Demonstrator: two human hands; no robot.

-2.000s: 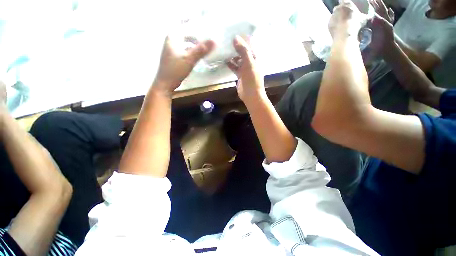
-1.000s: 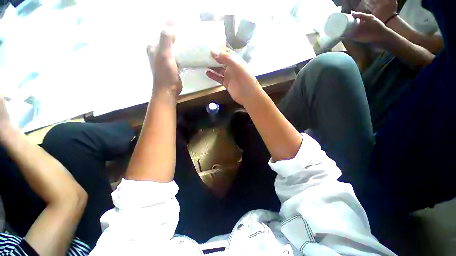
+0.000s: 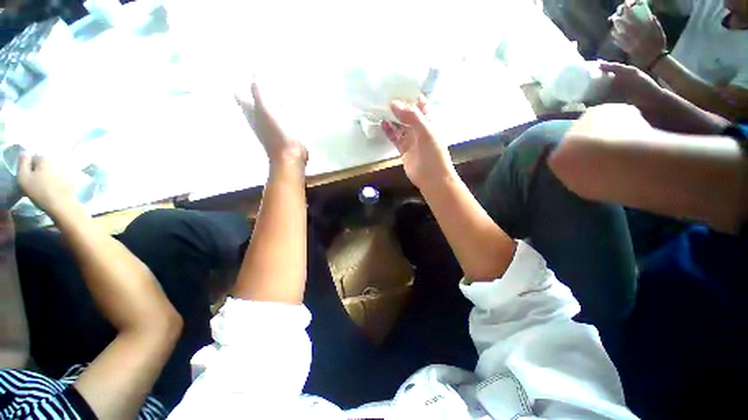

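My right hand (image 3: pixel 417 131) holds a whitish, crinkled plastic part (image 3: pixel 385 92) over the white table (image 3: pixel 328 152); glare blurs its outline, and I cannot tell whether it is bagged. A greyish edge shows at its right side. My left hand (image 3: pixel 271 123) is apart from it, to the left, over the table, with its fingers spread and nothing visible in it.
A neighbour's hand (image 3: pixel 45 182) is at the left over a glossy jumbled heap (image 3: pixel 92 176). At the right a neighbour holds a white cup-like part (image 3: pixel 572 84), and another person's forearm (image 3: pixel 648 160) reaches in. Brown cardboard (image 3: pixel 371 275) and a bottle cap (image 3: pixel 369 195) show between my knees.
My left hand has let go of the white part and opened. My right hand has moved right and now holds a whitish part alone. The right neighbour's forearm has come back into view.
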